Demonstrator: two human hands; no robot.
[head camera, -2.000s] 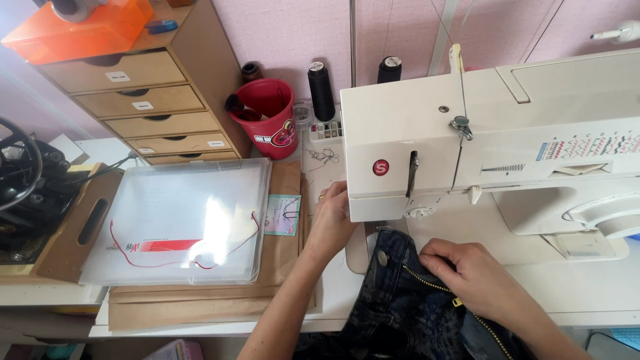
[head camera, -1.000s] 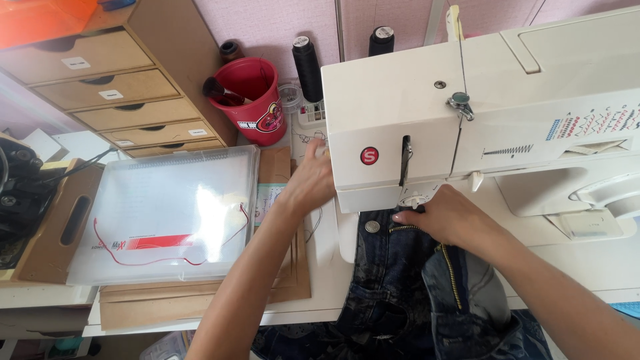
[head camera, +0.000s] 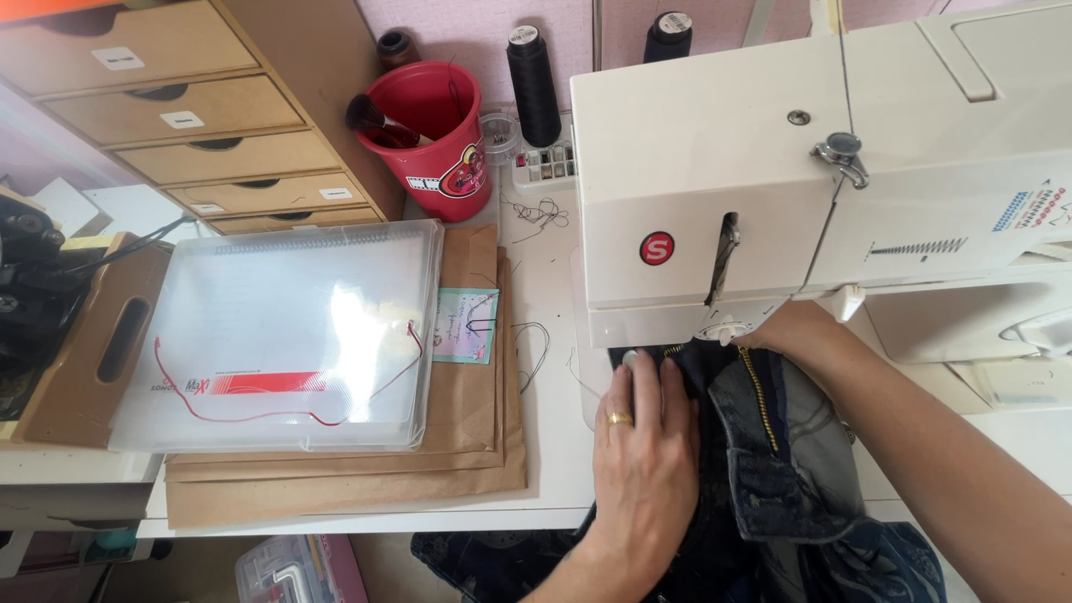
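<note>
Dark denim jeans (head camera: 779, 494) with a brass zipper (head camera: 760, 402) lie with their fly end under the head of a white sewing machine (head camera: 687, 167) and hang over the table's front edge. My left hand (head camera: 649, 452), with a gold ring, lies flat on the denim, its fingertips at the cloth just before the machine head. My right hand (head camera: 775, 327) reaches in under the machine head at the jeans' right side; its fingers are hidden, so its grip does not show. The needle and presser foot are hidden too.
Left of the machine, a clear plastic folder (head camera: 285, 335) rests on brown paper (head camera: 352, 494). Behind stand a red cup (head camera: 444, 159) with a brush, black thread cones (head camera: 533, 92), a bobbin box (head camera: 544, 167) and a drawer unit (head camera: 335, 109). Loose thread (head camera: 540, 216) lies on the white table (head camera: 544, 293).
My left hand has moved from beside the machine head onto the denim. My right hand, on the waistband before, has gone farther under the head. The view has moved closer.
</note>
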